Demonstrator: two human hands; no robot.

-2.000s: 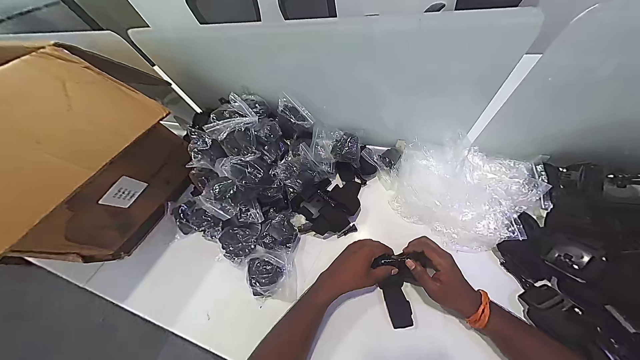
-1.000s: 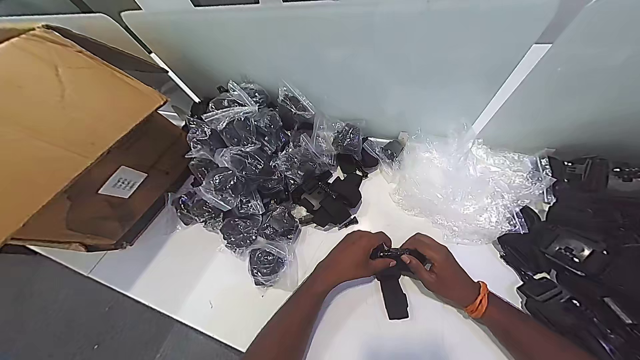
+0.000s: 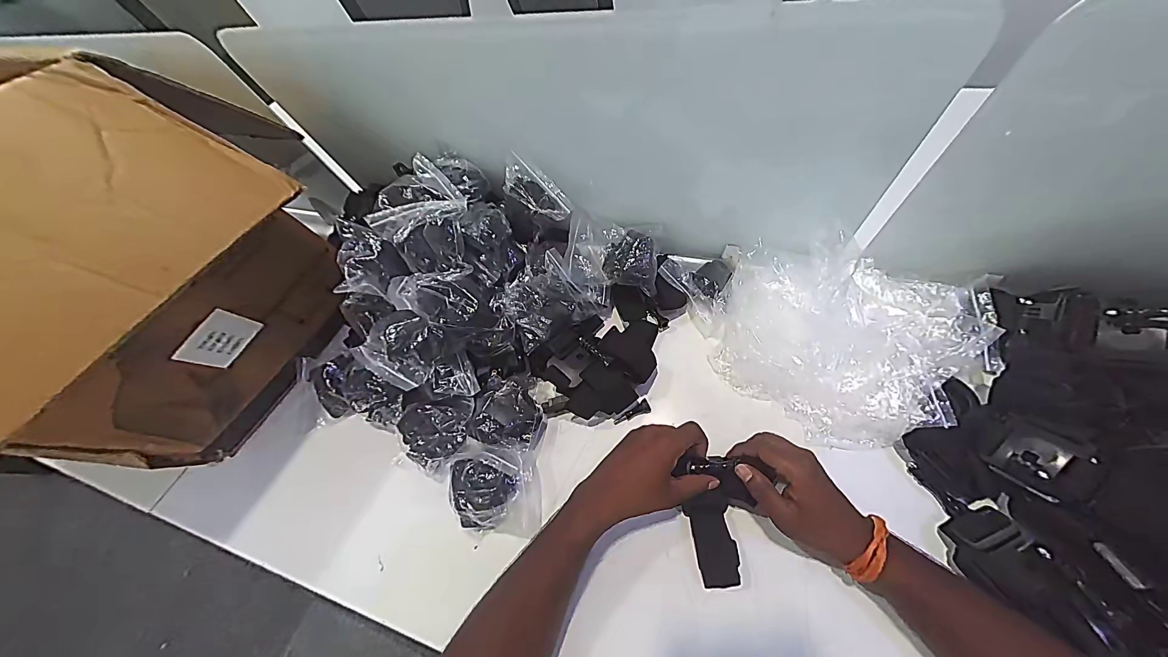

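Observation:
A black strap with a dark fitting (image 3: 714,546) is held between both hands near the table's front, its free end hanging down toward me. My left hand (image 3: 650,470) grips the fitting's left end with thumb and fingers. On its right end, my right hand (image 3: 798,493), with an orange band at the wrist, closes its thumb and fingers. Beyond my left hand lie loose black straps with buckles (image 3: 598,365), beside a heap of black items in clear zip bags (image 3: 438,310). What exactly the fitting is cannot be told.
At the left an open cardboard box (image 3: 137,246) bears a white label. A pile of clear plastic bags (image 3: 839,347) lies behind my right hand. Black straps with buckles (image 3: 1049,456) are heaped at the right. A pale partition (image 3: 620,128) stands along the back of the white table (image 3: 365,557).

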